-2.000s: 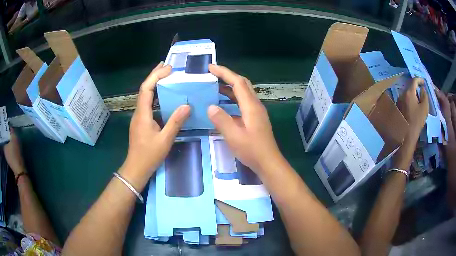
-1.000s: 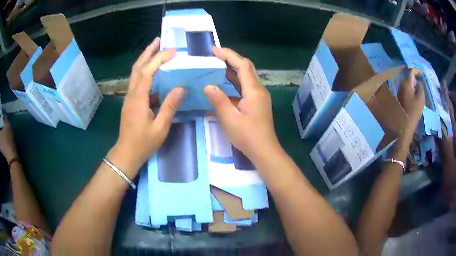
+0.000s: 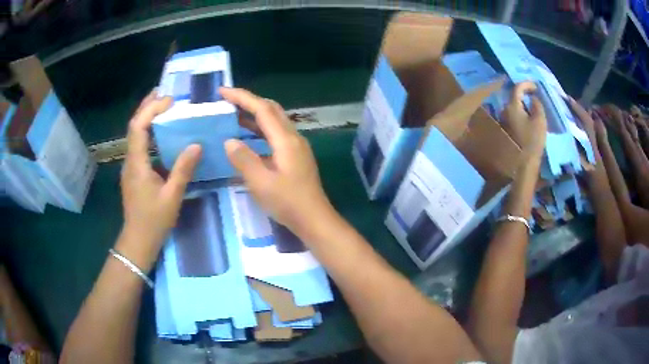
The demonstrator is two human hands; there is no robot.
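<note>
A light blue and white folding carton (image 3: 196,131) is held between my two hands, its plain blue end facing me and a printed dark cylinder on its upper face. My left hand (image 3: 153,170) grips its left side, thumb on the blue end. My right hand (image 3: 281,160) grips its right side, thumb near the lower right of the blue end. A blue flap shows beside the carton under my right hand. Flat carton blanks (image 3: 213,298) lie stacked below the carton, with brown and blue notched edges towards me.
Open cartons stand at the right (image 3: 441,192) and at the left (image 3: 60,156). A neighbour's hand (image 3: 525,121) holds a blank over a messy pile of blanks (image 3: 566,195) at the right. A worn ledge (image 3: 331,116) runs behind the carton. Another arm shows at lower left.
The view has turned right, so everything sits further left and more of the right-hand neighbour shows. Both hands keep nearly the same hold on the carton.
</note>
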